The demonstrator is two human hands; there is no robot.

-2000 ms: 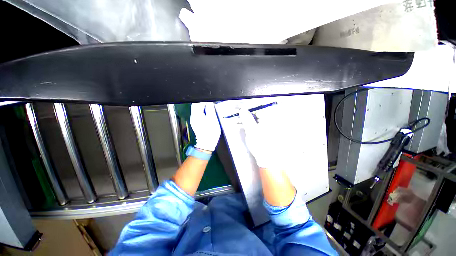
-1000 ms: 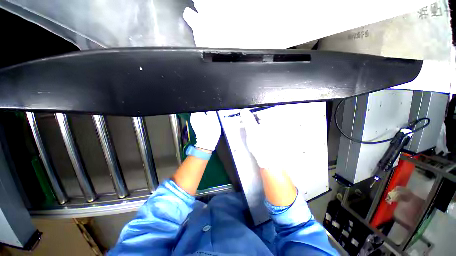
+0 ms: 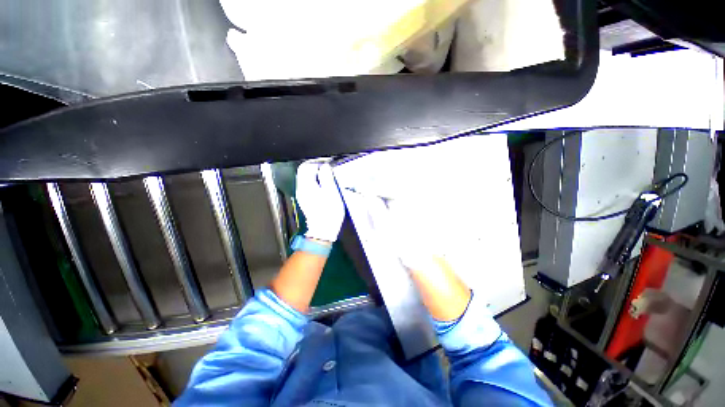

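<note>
A flat white chassis unit [image 3: 485,230] lies tilted in front of me, its pale top washed out by glare. My left hand [image 3: 320,205], in a white glove with a light-blue wrist band, is at the unit's upper left edge; its fingertips are partly hidden under the black bin rim. My right hand [image 3: 401,219] is over the unit's top, its glove blending into the bright cover, so its fingers and any grip cannot be made out.
A black bin [image 3: 278,131] with pale bags and papers spans the top. Roller bars [image 3: 163,246] run at left beside another unit [image 3: 28,318]. At right, an electric screwdriver [image 3: 628,234] with a black cable lies on another unit [image 3: 608,191], near a red-orange panel [image 3: 642,298].
The black bin has shifted left in view, and its right corner now shows. The dark thin item seen earlier near my right fingers no longer shows clearly. My hands have barely moved.
</note>
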